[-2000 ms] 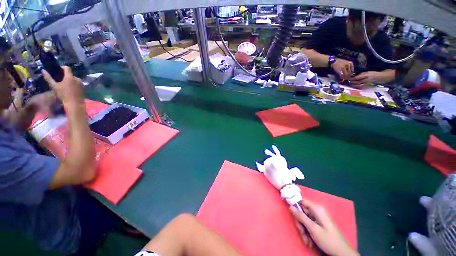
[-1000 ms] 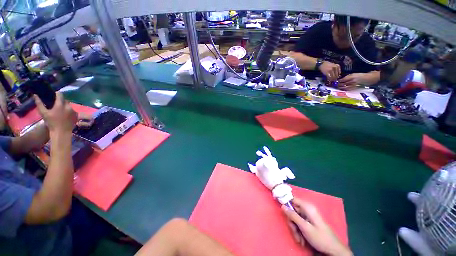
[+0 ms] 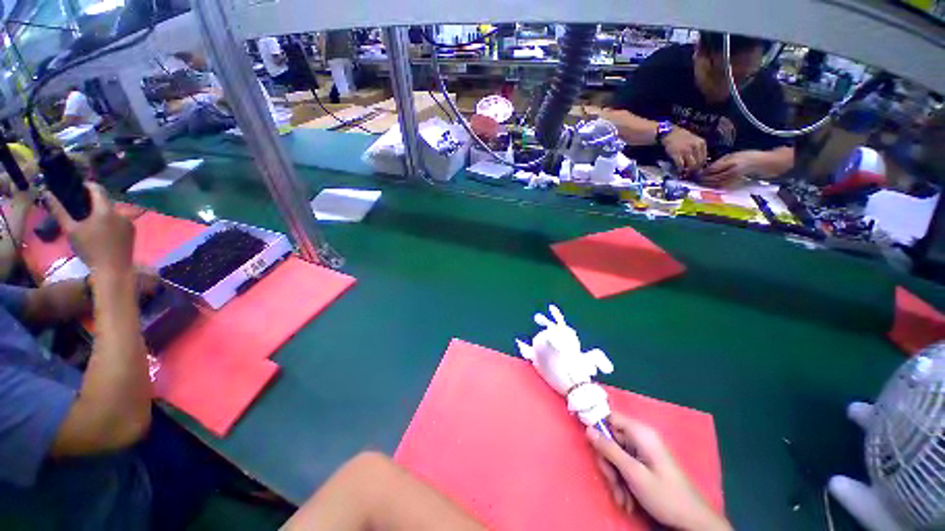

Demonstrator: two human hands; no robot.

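My right hand (image 3: 648, 472) is closed on the dark handle of the cloth-wrapped mallet (image 3: 563, 358). Its bunched white head with loose ends points up and away from me, over the far edge of the red foam pad (image 3: 487, 436). The pad lies on the green surface (image 3: 383, 301) in front of me, with no unit on it. A bare bent arm shows at the bottom edge, left of the pad. My left hand itself is out of the picture.
A small red foam sheet (image 3: 619, 261) lies beyond the pad. A fan (image 3: 912, 436) stands at right. At left, a person's raised hand (image 3: 98, 233) holds a black tool beside a tray of black parts (image 3: 280, 252). A metal post (image 3: 259, 135) rises there. Another person works opposite.
My right hand and the mallet hold nearly the same place over the pad. The view has shifted slightly. The left neighbour's raised hand and tool now appear farther left.
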